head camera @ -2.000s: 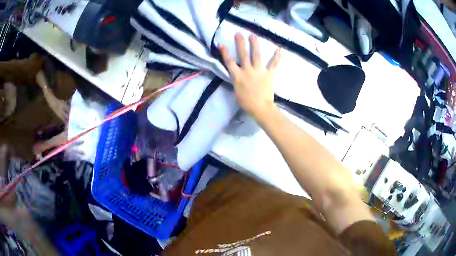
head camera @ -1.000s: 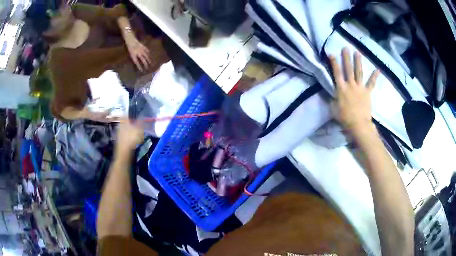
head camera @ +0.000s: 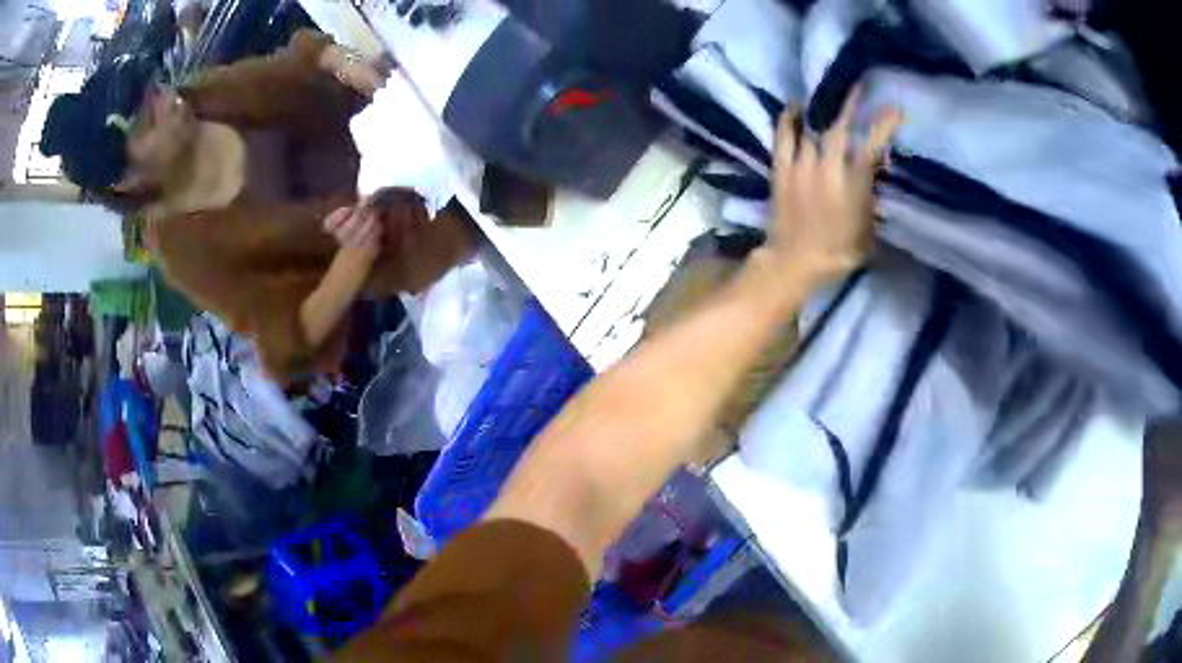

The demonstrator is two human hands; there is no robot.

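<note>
A bundle of pale grey-white cut pieces with black stripes [head camera: 1037,156] lies on the white machine table, its layers fanned and blurred. My left hand [head camera: 827,194] reaches across from the lower left and is on the bundle's near left part, fingers slightly spread over the pale and black layers. Whether it grips them cannot be told. White pieces with black edging [head camera: 894,389] hang down below my hand towards the table's near edge. My right hand is not in view; a blurred brownish shape shows at the lower right edge. The pink-red tie cannot be seen.
A black box-like unit with a red spot [head camera: 564,104] stands on the table, left of the bundle. A blue plastic basket [head camera: 499,415] is below the table edge, partly behind my forearm. Another person in brown [head camera: 246,194] sits at the upper left, holding white material.
My left hand has moved from the pink-red tie onto the bundle. My right hand has left the bundle and the picture. The bundle's layers have shifted and spread. The tie is out of sight.
</note>
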